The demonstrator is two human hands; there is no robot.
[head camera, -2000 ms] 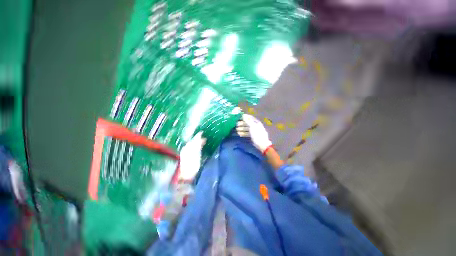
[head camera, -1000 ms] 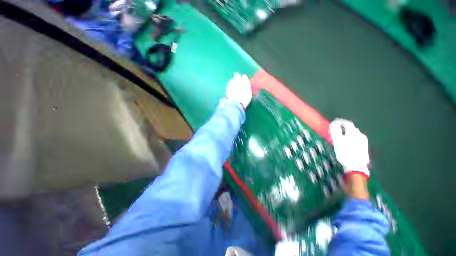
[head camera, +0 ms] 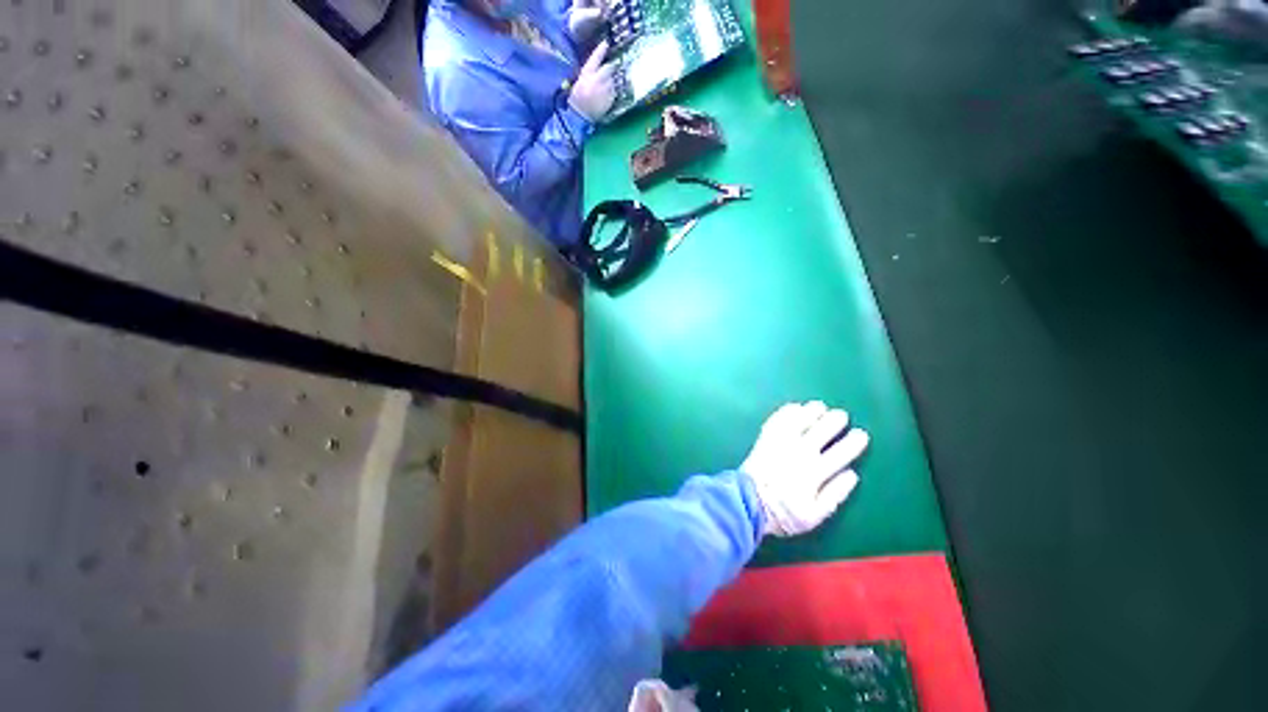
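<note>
My left hand [head camera: 807,470], in a white glove with a blue sleeve, lies palm down on the green bench mat [head camera: 723,348] with its fingers spread, holding nothing. It is just beyond the edge of a flat red mat or frame [head camera: 848,598]. A green circuit board [head camera: 800,677] lies on the red surface, cut off by the bottom edge and partly hidden by my sleeve. My right hand is out of the picture. A small whitish thing shows at the bottom edge; I cannot tell what it is.
Further up the bench lie a black coil [head camera: 622,245], cutters [head camera: 709,199] and a brown-grey block [head camera: 677,145]. A person in blue [head camera: 508,104] handles another board [head camera: 675,53]. A dark green conveyor [head camera: 1015,376] runs right, bearing a board [head camera: 1196,104]. A perforated metal panel [head camera: 181,459] stands left.
The view has swung along the bench. My left hand has left the red frame's corner and lies flat on the mat. My right hand, earlier at the frame's edge, is out of view.
</note>
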